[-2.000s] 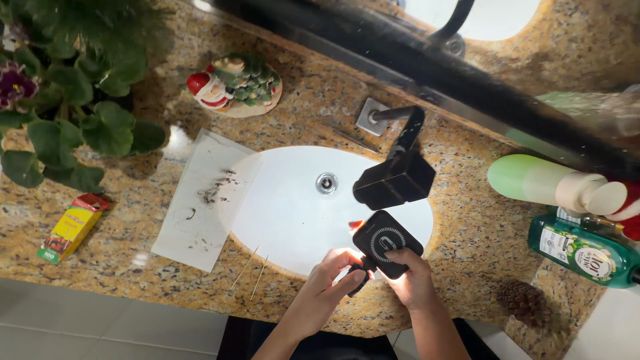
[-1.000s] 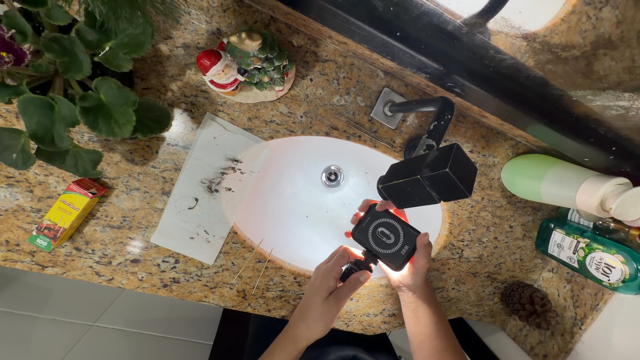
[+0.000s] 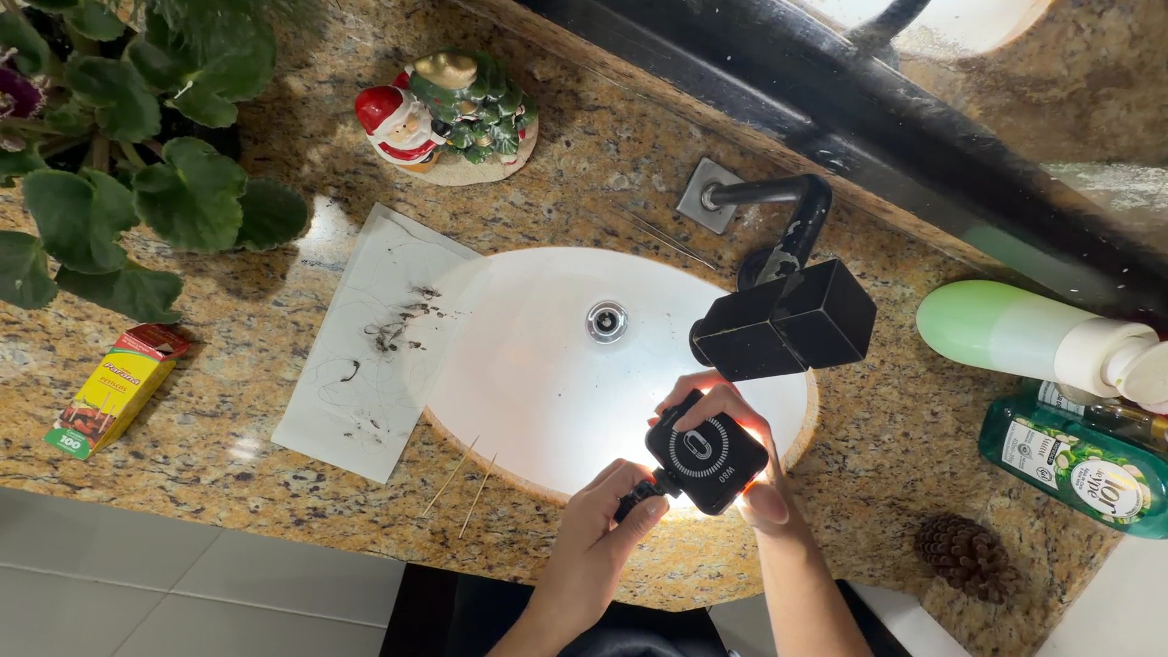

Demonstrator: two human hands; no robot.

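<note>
A small square black LED light (image 3: 707, 452) is lit on its underside and glows over the right front of the white oval sink (image 3: 520, 365). My right hand (image 3: 762, 456) grips its body, fingers over the far edge and thumb at the near right corner. My left hand (image 3: 607, 525) holds the short black mount (image 3: 646, 497) joined to its left corner. The black faucet (image 3: 785, 319) stands just beyond my right fingers. Left of the sink, a white sheet (image 3: 319, 411) bears dark hair-like debris. Two thin wooden toothpicks (image 3: 477, 495) lie by the sink's front left rim.
A toothpick box (image 3: 119, 392) and a potted plant (image 3: 155, 173) are at left, a Santa figurine (image 3: 447, 119) behind. Tweezers (image 3: 671, 239) lie near the faucet. A green pump bottle (image 3: 1004, 333), a teal bottle (image 3: 1068, 465) and a pine cone (image 3: 965, 555) stand or lie at right.
My right fingers have moved onto the top face of the light, from around its far edge a second ago. My left hand stays on the mount.
</note>
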